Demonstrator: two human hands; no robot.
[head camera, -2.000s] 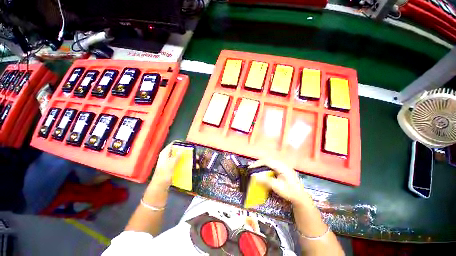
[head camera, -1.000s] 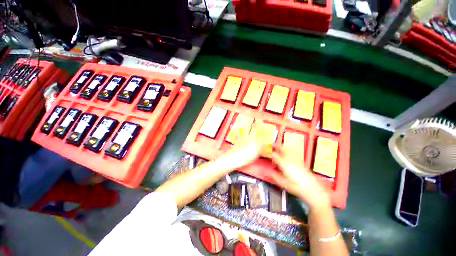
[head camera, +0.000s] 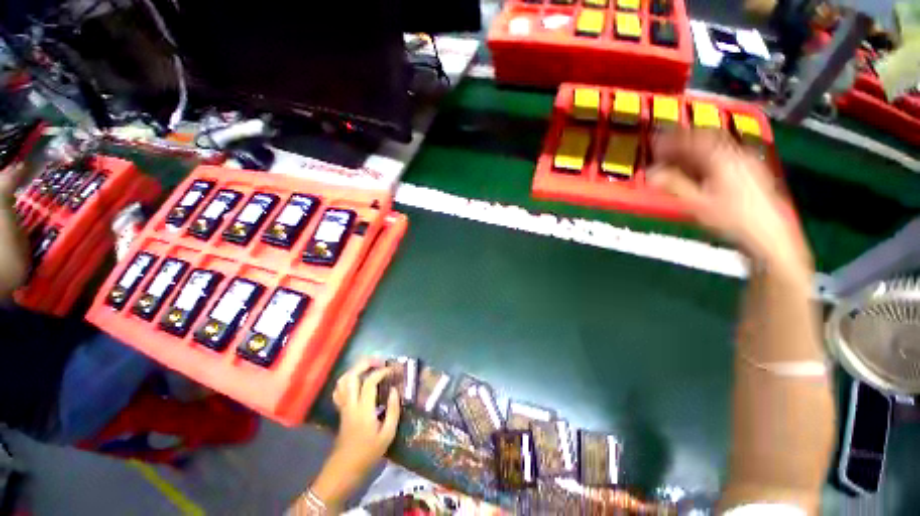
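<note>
A red-orange tray (head camera: 556, 185) with yellow-faced phones (head camera: 619, 154) lies on the far part of the green bench. My right hand (head camera: 706, 181) is over its right side, fingers spread and blurred; whether it touches the tray cannot be told. It hides some pockets. My left hand (head camera: 365, 408) is at the bench's near edge, by the left end of a row of small grey-brown battery-like pieces (head camera: 477, 407). Its fingers are curled at a dark piece; whether it grips it is unclear. Shiny crinkled plastic (head camera: 444, 447) lies under and beside the pieces.
Stacked trays (head camera: 264, 388) with closed black phones stand at the left. Another tray stack (head camera: 590, 71) stands at the back. A cream fan (head camera: 888, 338) and a smartphone (head camera: 866, 437) are at the right. A black monitor (head camera: 293, 60) is behind. Another person's arm (head camera: 10, 237) shows far left.
The tray of yellow-faced phones has moved away from me to the far bench. My right hand has moved forward over it. My left hand has left the tray for the small pieces.
</note>
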